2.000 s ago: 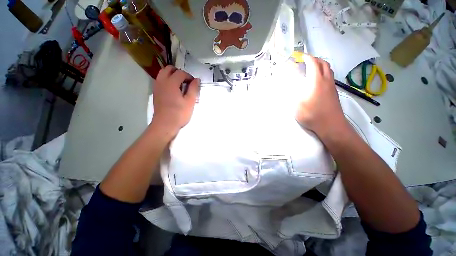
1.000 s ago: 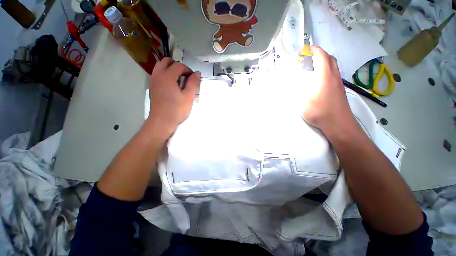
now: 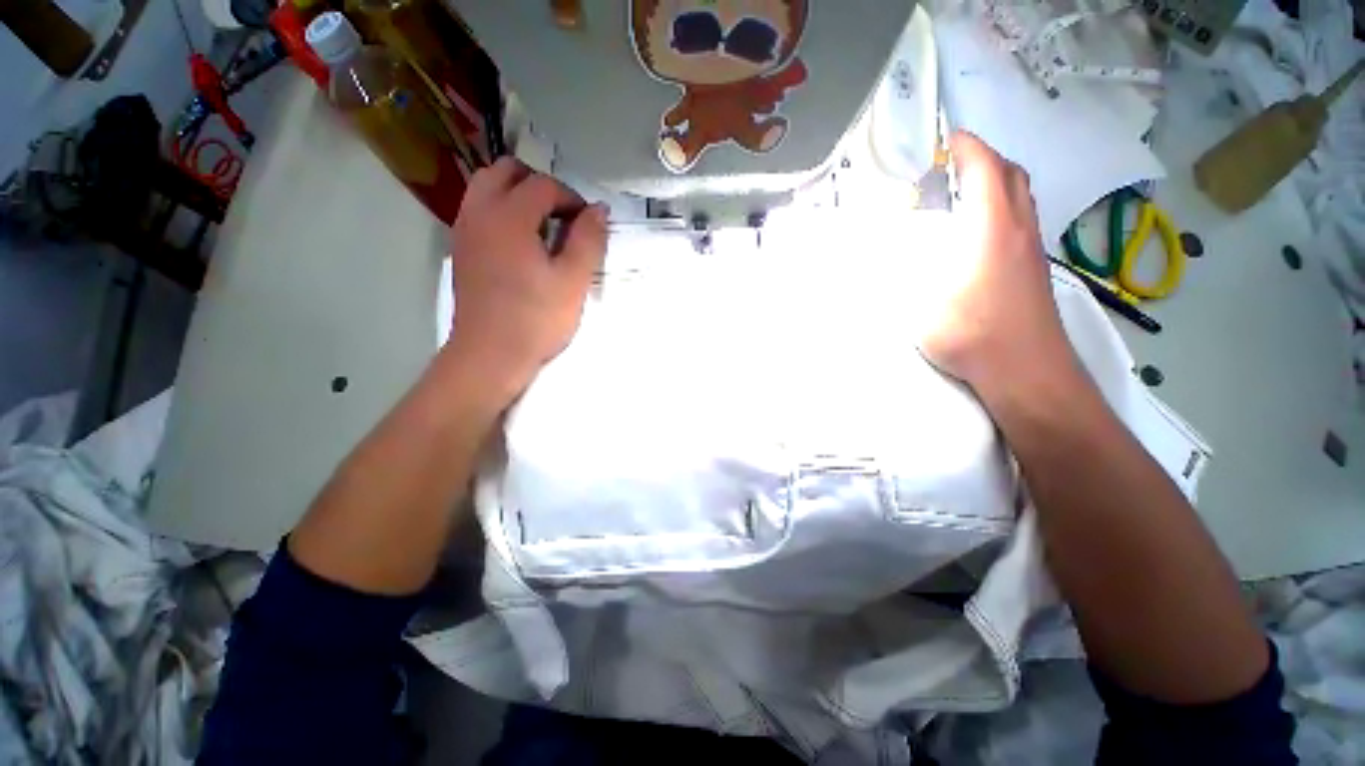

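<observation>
A white garment [image 3: 644, 509] with dark topstitching and a patch pocket lies on the sewing table, its near part hanging over the front edge. The sewing machine head [image 3: 569, 90], with a cartoon sticker, stands over its far edge. My left hand [image 3: 517, 277] grips the garment's far left edge, thumb and fingers pinched together. My right hand [image 3: 996, 277] lies on the garment's far right part, fingers pointing forward beside the machine; glare hides what its fingertips touch. Glare also hides the needle area and the middle of the cloth.
Bottles with amber-red contents [image 3: 392, 127] stand left of the machine. Green-and-yellow snips [image 3: 1150, 252] and a thin black stick [image 3: 1115, 299] lie right of my right hand. Papers [image 3: 1048, 135] and a tan oil can [image 3: 1257, 154] are farther back right. White garments [image 3: 75, 584] are heaped at left.
The view has shifted slightly, so the machine head sits a little differently in the picture. Both hands keep nearly the same places on the garment, which has hardly moved.
</observation>
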